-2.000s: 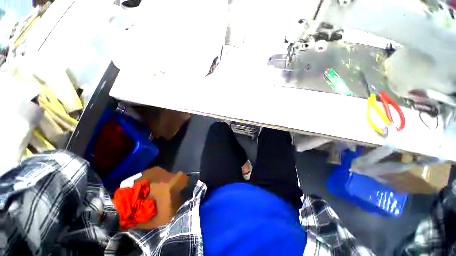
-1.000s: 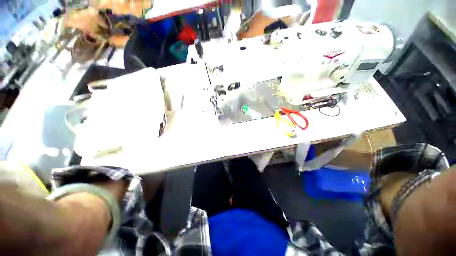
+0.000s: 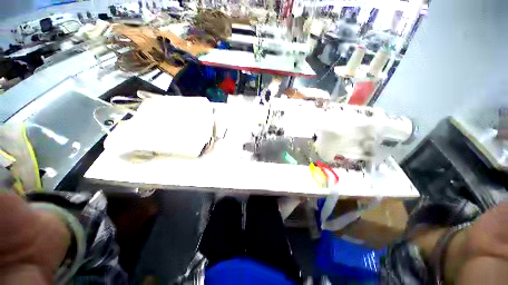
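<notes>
My left hand point(image 3: 28, 239) is at the lower left edge, large, blurred and cut off, with a pale bangle at the wrist. My right hand point(image 3: 487, 242) is at the lower right edge, also blurred and cut off. The fingers of neither hand show. In front of me, stiff beige bag panels point(image 3: 161, 125) lie stacked on the left of the white machine table point(image 3: 189, 181). The white sewing machine point(image 3: 356, 131) stands on the right. Scissors with red and yellow handles point(image 3: 324, 173) lie before it, and small green snips point(image 3: 290, 158) lie on the metal bed plate.
A blue crate point(image 3: 348, 256) and a brown cardboard box point(image 3: 384, 220) are under the table's right end. Whitish plastic point(image 3: 332, 211) hangs from its edge. Thread cones point(image 3: 355, 60) stand behind the machine. Tan-orange pieces point(image 3: 150, 42) lie on a table at the back left.
The view has tilted up from my lap to the table and workshop. Both forearms came into view and have since moved further towards the lower corners. The scissors stay on the table.
</notes>
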